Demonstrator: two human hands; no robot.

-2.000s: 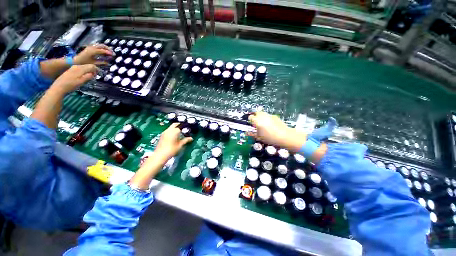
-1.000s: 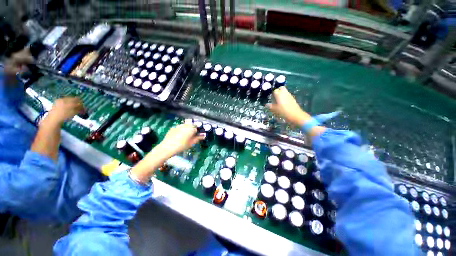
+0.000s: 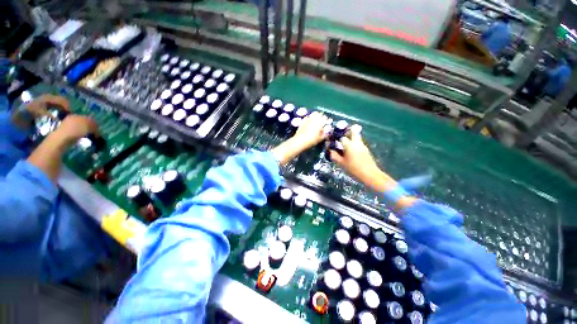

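Black capacitors with white tops (image 3: 278,108) stand in rows at the back left of the clear blister tray (image 3: 468,196). My left hand (image 3: 310,131) reaches over the tray, its fingers at the capacitors at the right end of these rows. My right hand (image 3: 355,155) is just right of it, with its fingers around capacitors. A blue band (image 3: 397,192) is at the right wrist. A green circuit board (image 3: 243,237) lies nearer, with a few capacitors and an orange-copper coil (image 3: 266,280). The board part to the right carries many capacitors (image 3: 354,269) and another coil (image 3: 320,302).
The silver conveyor rail (image 3: 243,302) runs along the near edge, with a yellow patch (image 3: 120,226). A full capacitor tray (image 3: 193,95) is at the left. A neighbouring worker's hands (image 3: 69,130) are over boards at the far left. Component bins (image 3: 101,71) stand behind.
My left hand has moved from the board up to the blister tray, beside my right hand. The right hand is still at the capacitor rows. The view has shifted slightly.
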